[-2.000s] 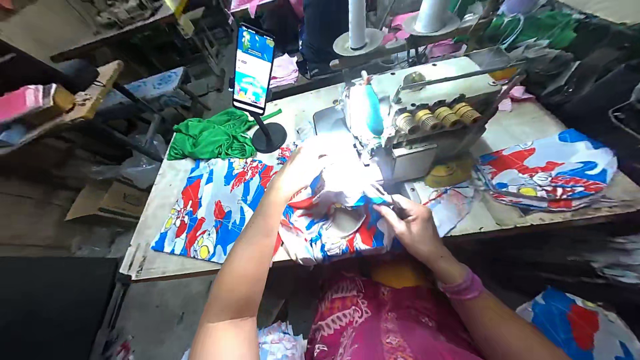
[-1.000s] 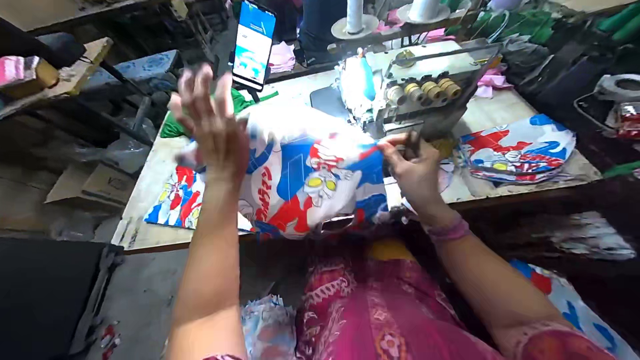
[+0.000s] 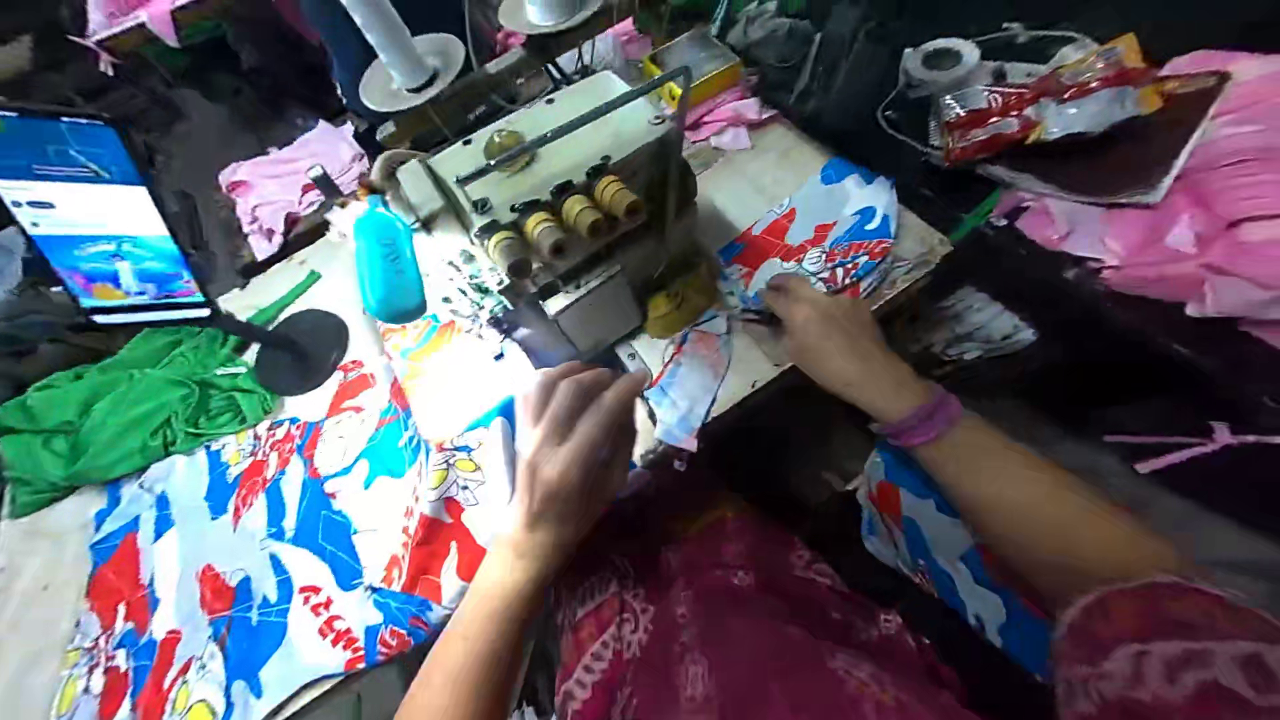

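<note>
My left hand (image 3: 570,445) is over the right edge of the printed red, white and blue fabric (image 3: 300,560), in front of the overlock sewing machine (image 3: 575,190); its fingers are blurred and their grip is unclear. My right hand (image 3: 825,335) is at the near edge of a stack of cut printed pieces (image 3: 825,225), with a small dark tool (image 3: 757,318) at its fingertips. A narrow printed piece (image 3: 690,380) lies between my hands at the table edge. Strong light whitens the fabric left of the machine.
A phone on a stand (image 3: 105,225) and green fabric (image 3: 140,400) are at the left. A blue bottle (image 3: 388,262) stands beside the machine, near thread cones (image 3: 400,60). Pink fabric (image 3: 1180,220) and red packets (image 3: 1045,100) lie at the right. Printed fabric (image 3: 945,560) hangs below my right forearm.
My left hand has come down from its raised position. My right hand has left the printed fabric at the machine and moved right to the stack. The view has shifted right and closer.
</note>
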